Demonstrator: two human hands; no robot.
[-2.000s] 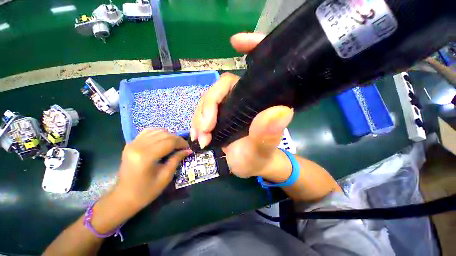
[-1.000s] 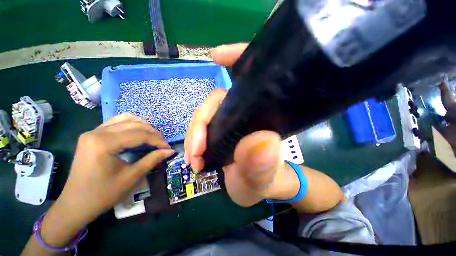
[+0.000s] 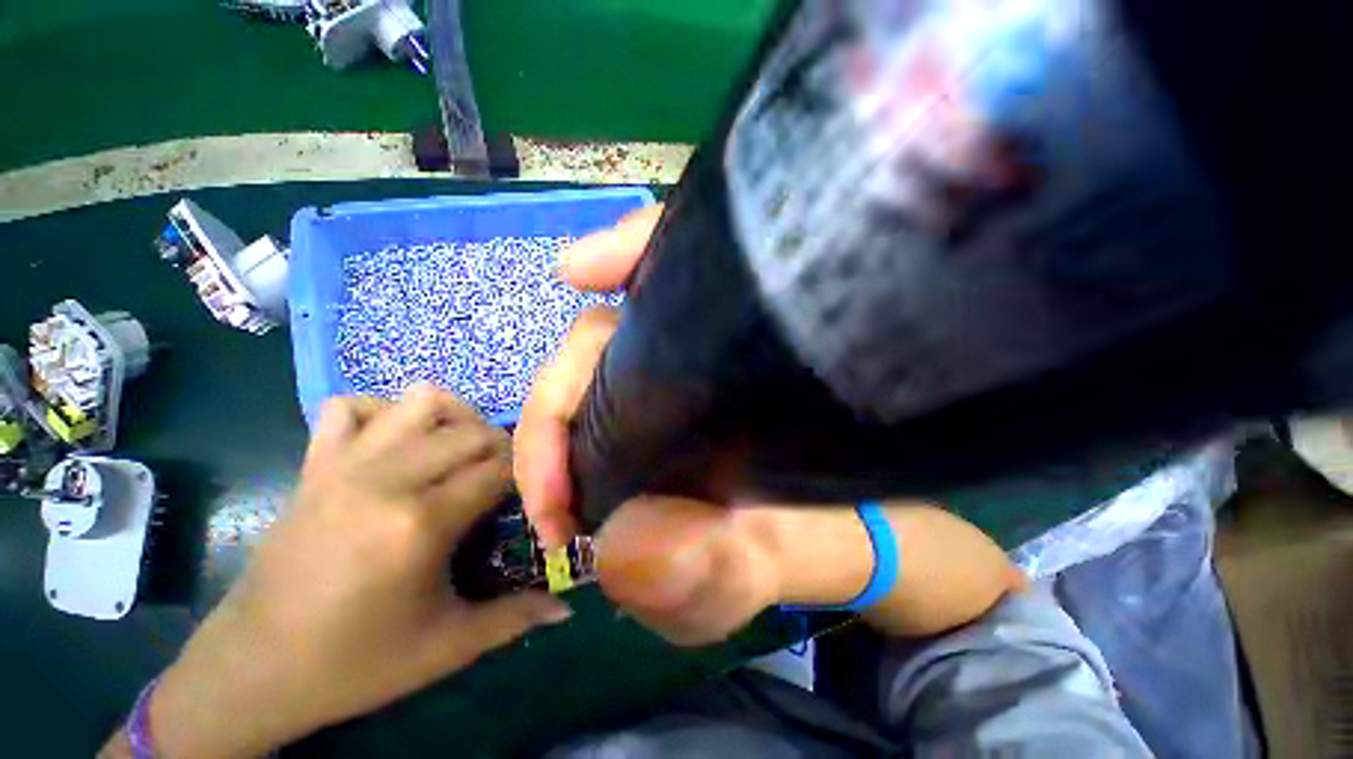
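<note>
My right hand [image 3: 675, 571] is closed round the thick black electric screwdriver [image 3: 668, 400], which is tilted and fills the upper right. Its blurred label faces me; its tip is hidden by my fingers. A small circuit board [image 3: 560, 568] with a yellow block shows under the tool's lower end, mostly covered by my hands. My left hand [image 3: 393, 556] holds the board from the left, thumb at its near edge and fingers at its far edge; the exact contact is partly hidden. The blue bin [image 3: 309, 319] of tiny silver screws [image 3: 445, 312] lies just behind.
Open white plug units [image 3: 82, 371] stand at the left, one tilted [image 3: 223, 274] against the bin. A white housing [image 3: 104, 541] lies knob up. More units [image 3: 364, 27] are on the green belt [image 3: 193, 67], beside a grey divider bar [image 3: 454, 89].
My left hand has moved right, from pinching above the board's left side to around the board. The screwdriver and right hand have shifted left, covering more of the board and bin.
</note>
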